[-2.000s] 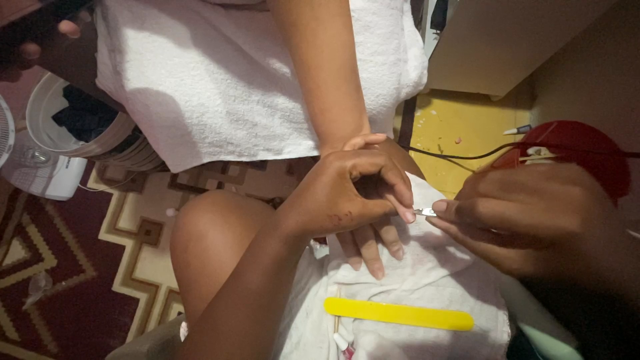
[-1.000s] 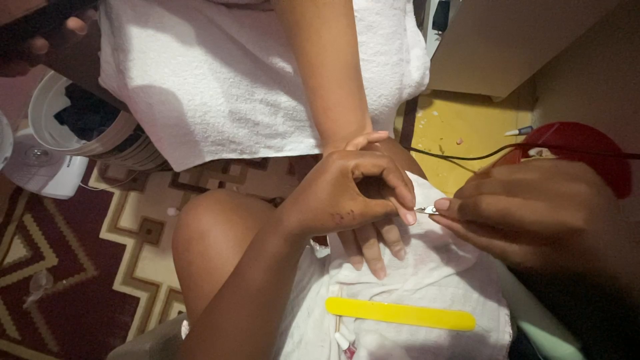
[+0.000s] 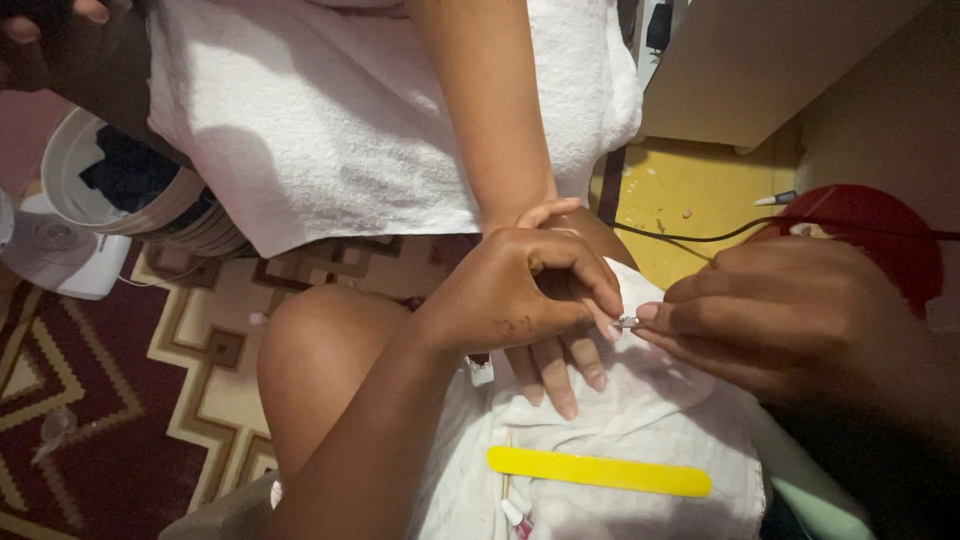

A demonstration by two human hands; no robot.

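My left hand (image 3: 517, 292) grips one finger of another person's hand (image 3: 553, 371), whose other fingers rest spread on a white cloth (image 3: 645, 397). My right hand (image 3: 765, 315), at the right, pinches a small metal tool (image 3: 627, 322), probably a cuticle nipper or pusher, with its tip at the held fingernail. Most of the tool is hidden inside my fingers. Below the hands, a yellow nail file (image 3: 598, 471) lies on the cloth across a thin stick (image 3: 506, 484). A small white-capped item (image 3: 513, 513) lies beneath it.
A white towel (image 3: 322, 127) covers the other person's lap. At the left are a white bucket (image 3: 64, 172) with dark cloth inside and a white device (image 3: 82, 255) on the patterned carpet. A black cable (image 3: 697, 238) runs past a red round object (image 3: 862, 225) at the right.
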